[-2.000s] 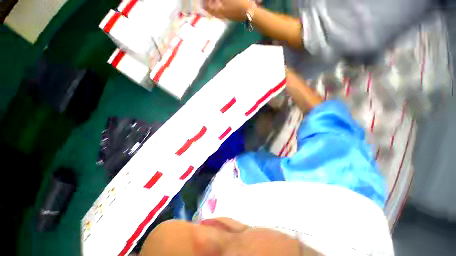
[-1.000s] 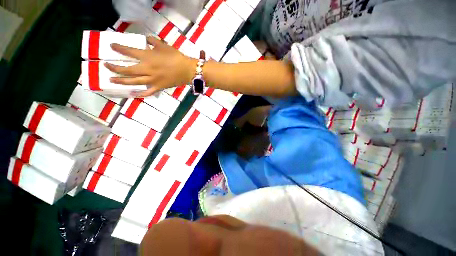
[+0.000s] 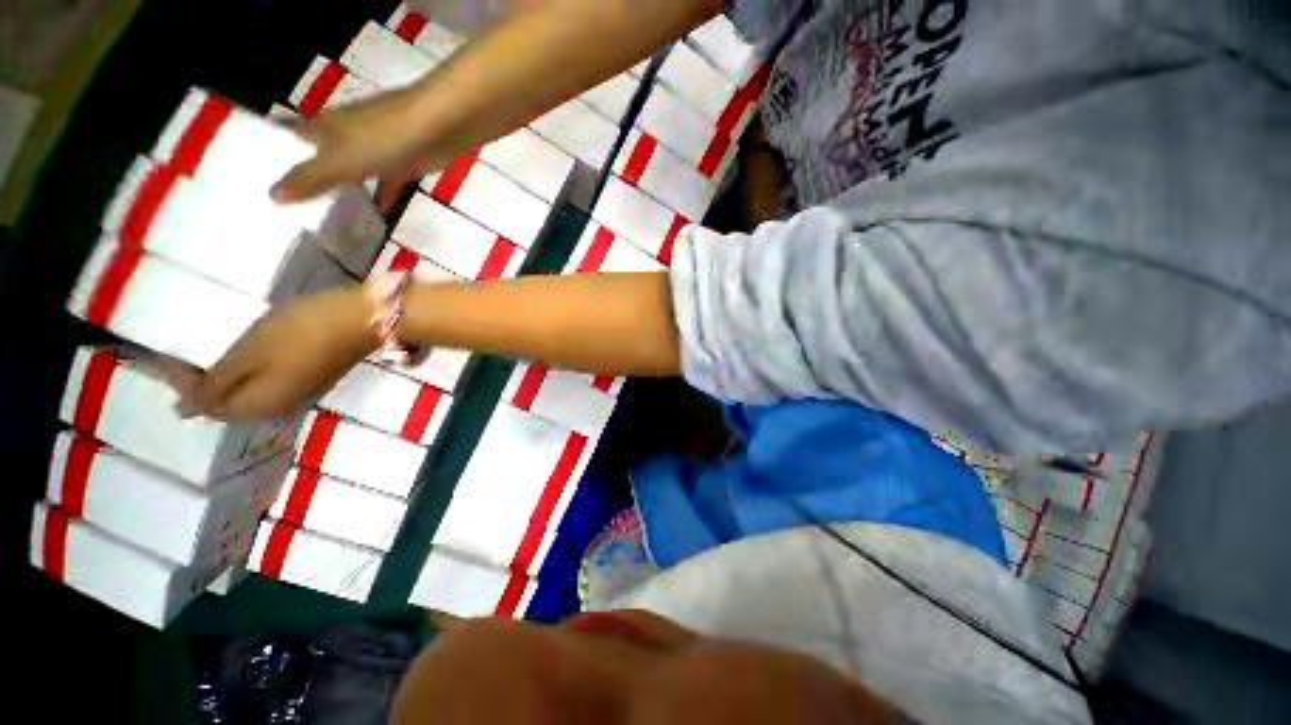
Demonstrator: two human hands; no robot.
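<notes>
A row of white boxes with red bands (image 3: 503,482) slants along the near bench edge. More rows (image 3: 354,439) lie beside it, with a dark green gap between. At the left, a block of upright-banded boxes (image 3: 121,467) stands near a second block (image 3: 213,220), which another person's two hands hold from above and the side. My left hand is out of view. My right hand does not show; a dim brown patch near the row's far end is partly hidden behind the other person's arm, and I cannot tell what it is.
Another person's grey sleeve (image 3: 850,319) and arms reach across from the right. Blue cloth (image 3: 850,475) and white cloth are below centre. Shiny dark mailers (image 3: 283,680) lie at the lower left. More white boxes (image 3: 1083,545) are massed at the right.
The long row that was above the bench two seconds ago now lies beside the other boxes. The other person now has both hands on the left block; one second ago one hand showed clearly there.
</notes>
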